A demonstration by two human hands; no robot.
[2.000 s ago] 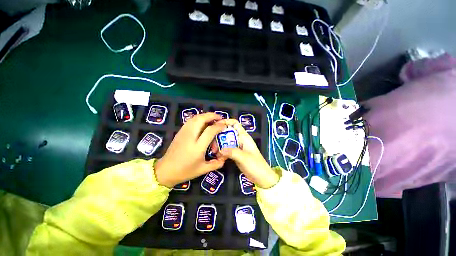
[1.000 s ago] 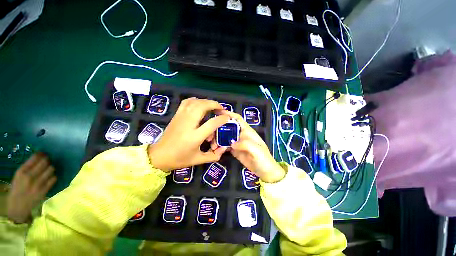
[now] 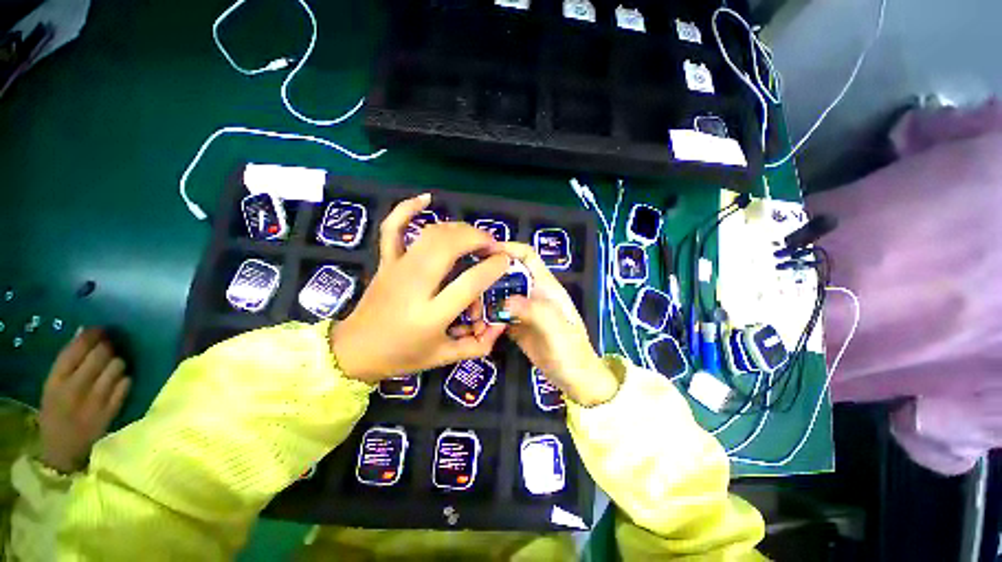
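A smartwatch body (image 3: pixel 505 292) with a pale rim and a dark screen showing small icons is held between both hands above the front foam tray (image 3: pixel 291 368). My left hand (image 3: pixel 423 291) grips it from the left, with its index finger raised. My right hand (image 3: pixel 555 329) holds it from the right, with a fingertip over the lower part of the screen. The tray's pockets hold several watches with small text lines; one at the lower right has a white screen (image 3: pixel 542 463). My hands hide the middle pockets.
The rear foam tray (image 3: pixel 527 148) holds small whitish pieces. Loose watches (image 3: pixel 653 310), white cords and a cable tangle around a white block (image 3: pixel 758 258) lie at the right. Two white cords (image 3: pixel 264 132) lie at the upper left. Another person's hand (image 3: pixel 82 390) is at left; a person in pink (image 3: pixel 912 263) is at right.
The watch screen has gone from lit icons, to dark, to dark with small icons. My left index finger has lifted. Another person's hand has come in at the left and moved slightly right.
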